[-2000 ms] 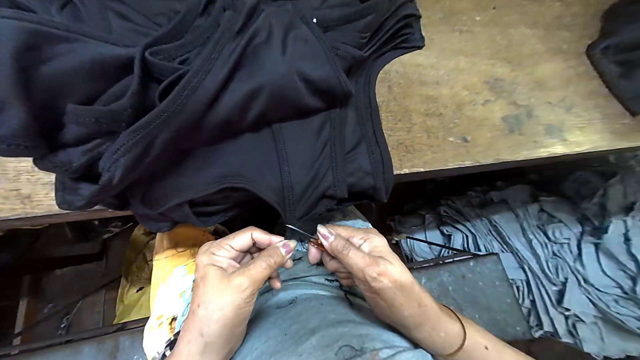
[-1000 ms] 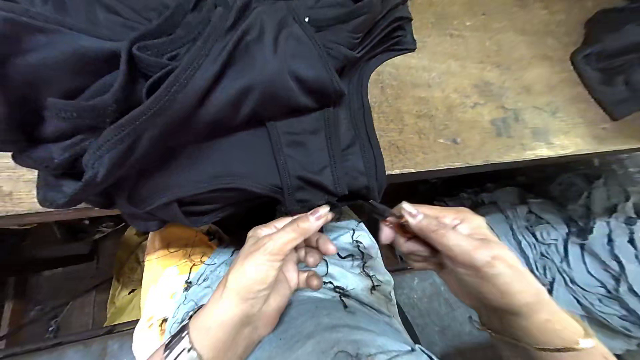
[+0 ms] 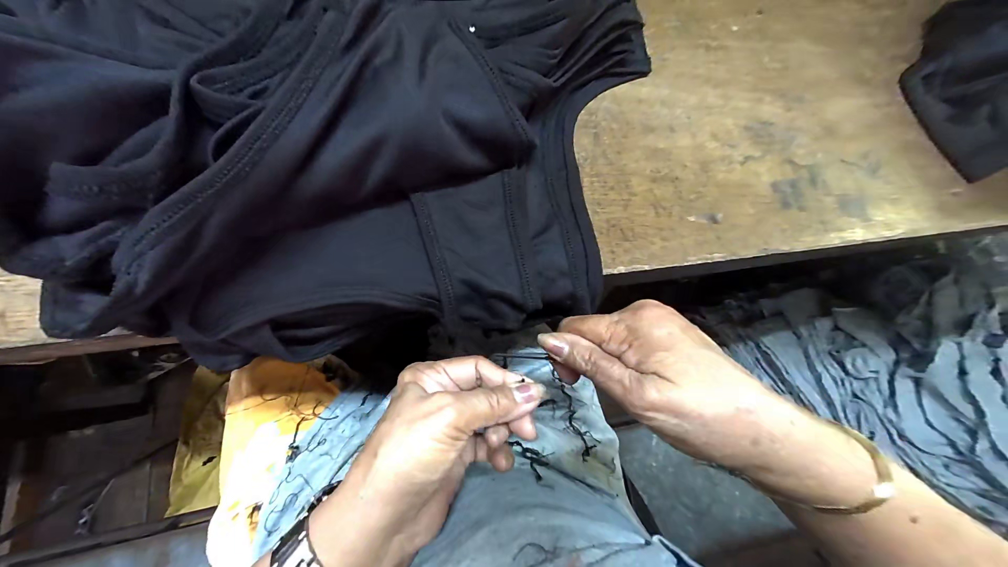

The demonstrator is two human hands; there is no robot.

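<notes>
My left hand has its thumb pressed to its forefinger at lower centre, with a tiny dark bit, perhaps a thread end, between the tips. Just right of it, my right hand pinches a thin dark thread or slim tool that points left toward the left hand; its kind is too small to tell. A black stitched garment lies heaped above both hands and hangs over the table's front edge. Below the hands, black thread scraps lie on light blue cloth over my lap.
The worn wooden table spans the top. Another black cloth piece lies at its right end. Below the table's edge, grey fabric strips are heaped at the right. Yellow and white cloth hangs at the lower left.
Two seconds ago the hands were close together with a dark thin item between them; one second ago they were farther apart. Now my right hand is nearer the left again.
</notes>
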